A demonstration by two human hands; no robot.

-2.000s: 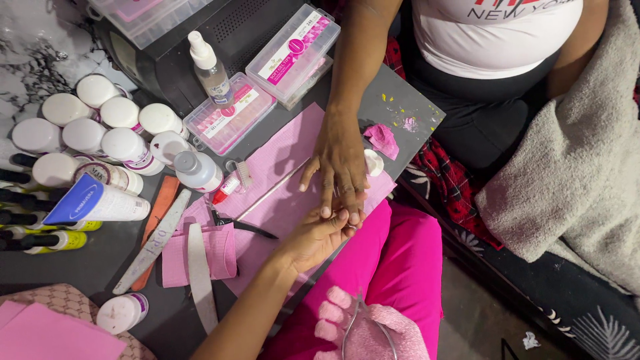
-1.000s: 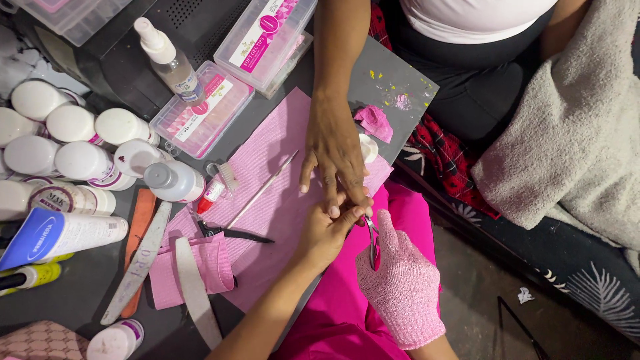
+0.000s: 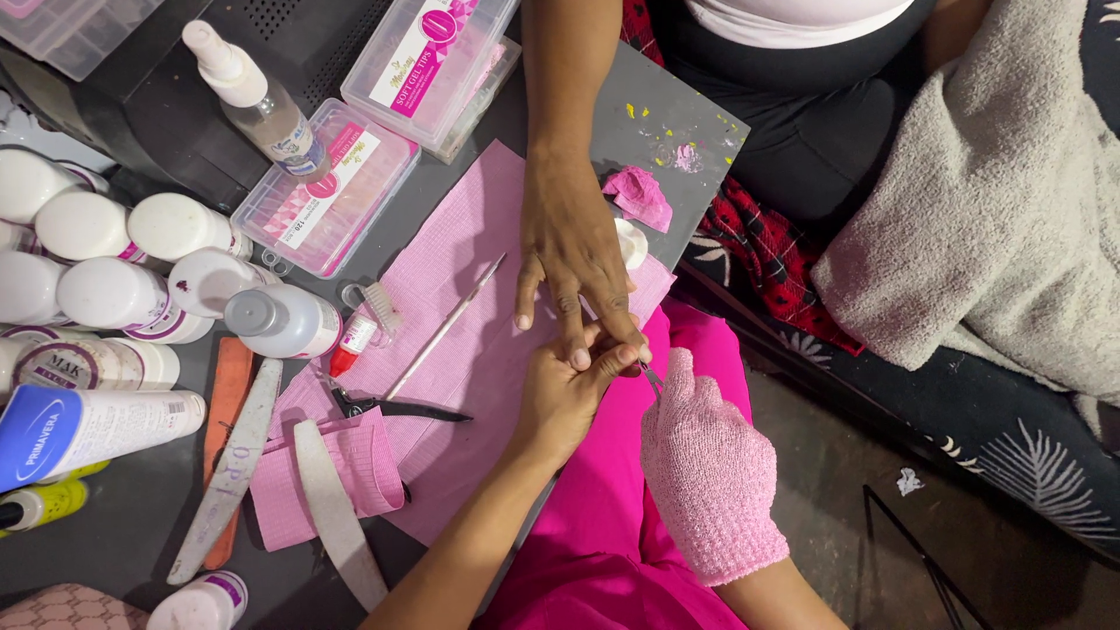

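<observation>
My left hand (image 3: pixel 569 394) is bare and holds a finger of another person's hand (image 3: pixel 573 236), which lies palm down over a pink paper towel (image 3: pixel 472 341). In my right hand (image 3: pixel 709 464), in a pink textured glove, is a pair of metal cuticle nippers or scissors (image 3: pixel 650 378); its tip is at the held fingertip and its handles are mostly hidden. Left of the hands lie a thin metal tool (image 3: pixel 446 325), black-handled nippers (image 3: pixel 402 409), a small red-and-white bottle (image 3: pixel 352 346) and a clear nail brush (image 3: pixel 382 311).
Nail files (image 3: pixel 229 472), a white-and-blue tube (image 3: pixel 131 426) and several white jars (image 3: pixel 80 226) crowd the left side. Boxes of soft gel tips (image 3: pixel 332 197) and a spray bottle (image 3: pixel 262 105) stand behind. A crumpled pink wipe (image 3: pixel 639 198) lies near the table corner (image 3: pixel 739 131).
My gloved right hand has moved up from the bottom of the view to the other person's fingertip, bringing the metal tool there. My left hand still holds the finger.
</observation>
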